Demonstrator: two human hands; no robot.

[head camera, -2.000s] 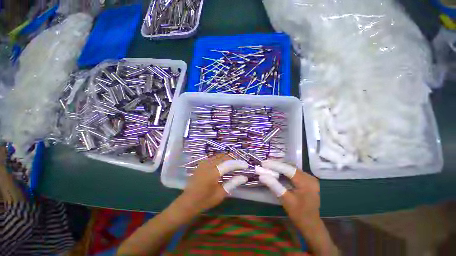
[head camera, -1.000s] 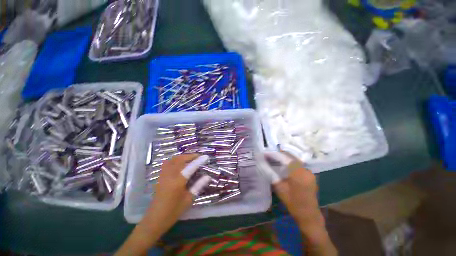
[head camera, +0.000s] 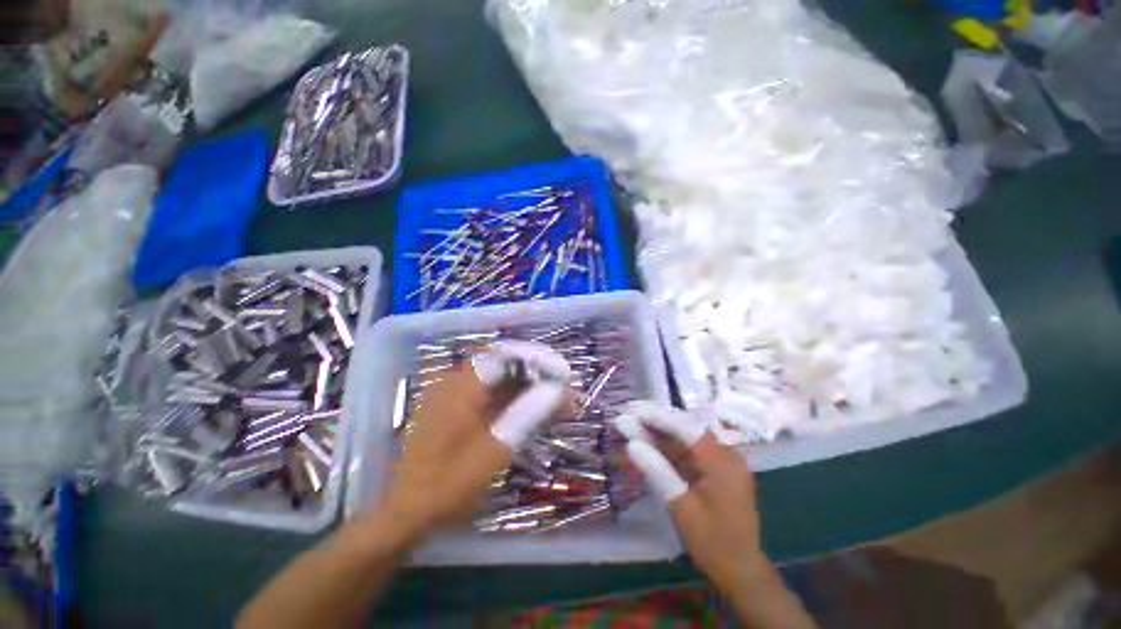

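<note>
The center tray [head camera: 369,418] is translucent white and holds slim silver pieces with reddish-dark parts [head camera: 559,492], laid roughly parallel. My left hand [head camera: 461,430], with white finger cots, is over the tray's middle, its thumb and fingers curved toward each other; a small dark-and-silver bit shows between them, too blurred to name. My right hand [head camera: 701,485], also with white finger cots, is over the tray's right edge, thumb and fingertips close together; whether it holds a white insert cannot be told. White plastic inserts [head camera: 787,332] are heaped in the right tray [head camera: 885,430].
The left tray [head camera: 258,510] holds silver metal tubes [head camera: 246,369] beside a clear bag. A blue tray [head camera: 504,234] with thin stems touches the center tray's far side. A small far tray [head camera: 338,123], a flat blue tray [head camera: 203,209] and a large clear bag [head camera: 725,98] lie beyond.
The view has shifted, so the trays sit lower and slightly right. My left hand has moved up and inward over the center tray. My right hand remains near its right edge, fingertips closer together.
</note>
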